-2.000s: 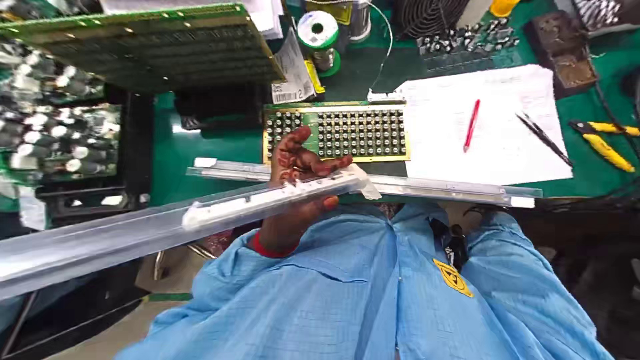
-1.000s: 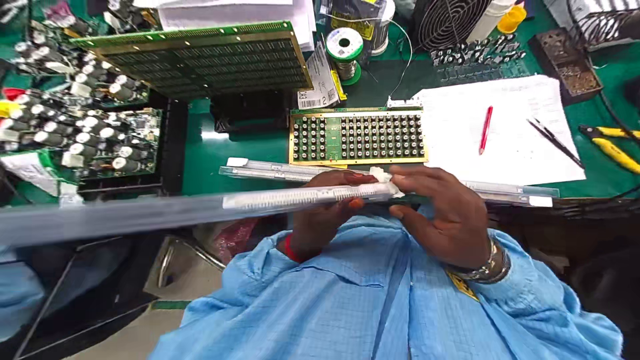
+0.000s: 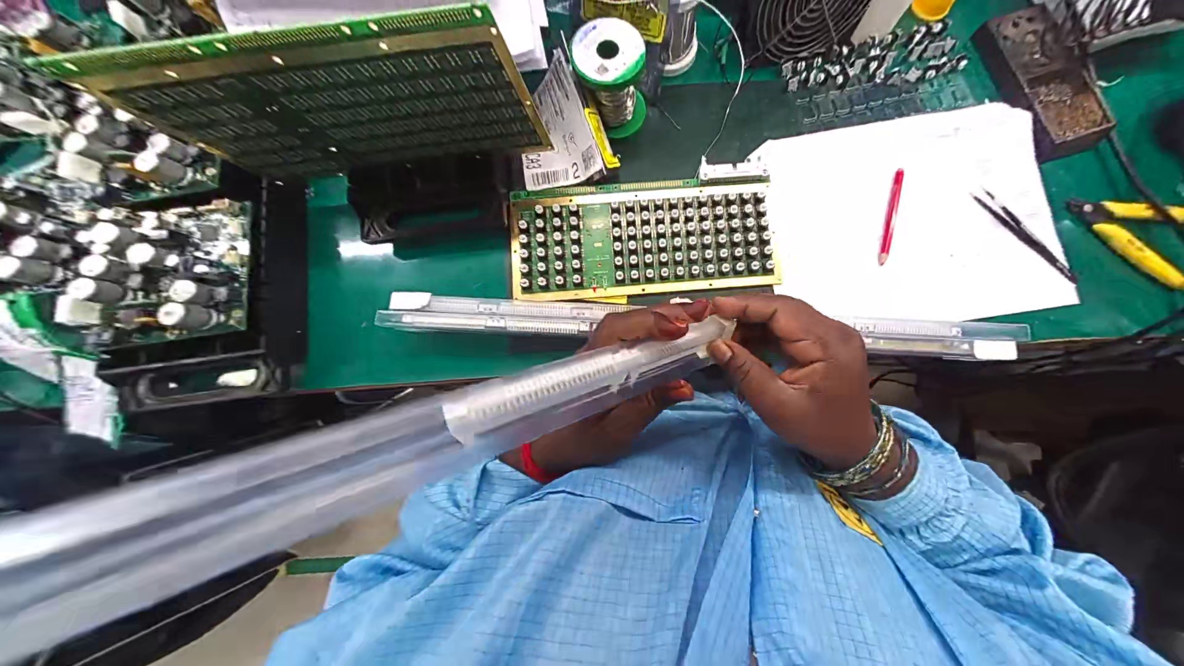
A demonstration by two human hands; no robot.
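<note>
A long clear plastic component tube [image 3: 370,453] slants from the lower left up to my hands, with a white row of parts or connector visible inside near its upper end. My left hand [image 3: 620,398] is closed around the tube close to that end. With thumb and fingers my right hand [image 3: 795,370] pinches the whitish tip of the tube. Just beyond my hands, more clear tubes [image 3: 499,314] with white end plugs lie along the table edge, partly hidden by the hands. Behind them lies a green circuit board [image 3: 597,242] with rows of small round components.
A large circuit board [image 3: 324,92] stands tilted at the back left, near boards crowded with capacitors [image 3: 120,250]. A solder spool [image 3: 608,69] is at the back. Papers [image 3: 832,203] at right hold a red pencil [image 3: 891,217] and black tweezers [image 3: 1022,231]; yellow-handled pliers [image 3: 1133,245] lie beyond.
My right hand, not seen two seconds ago, has come to the tube's end and now pinches it. The tube's near part has swung lower since one second ago.
</note>
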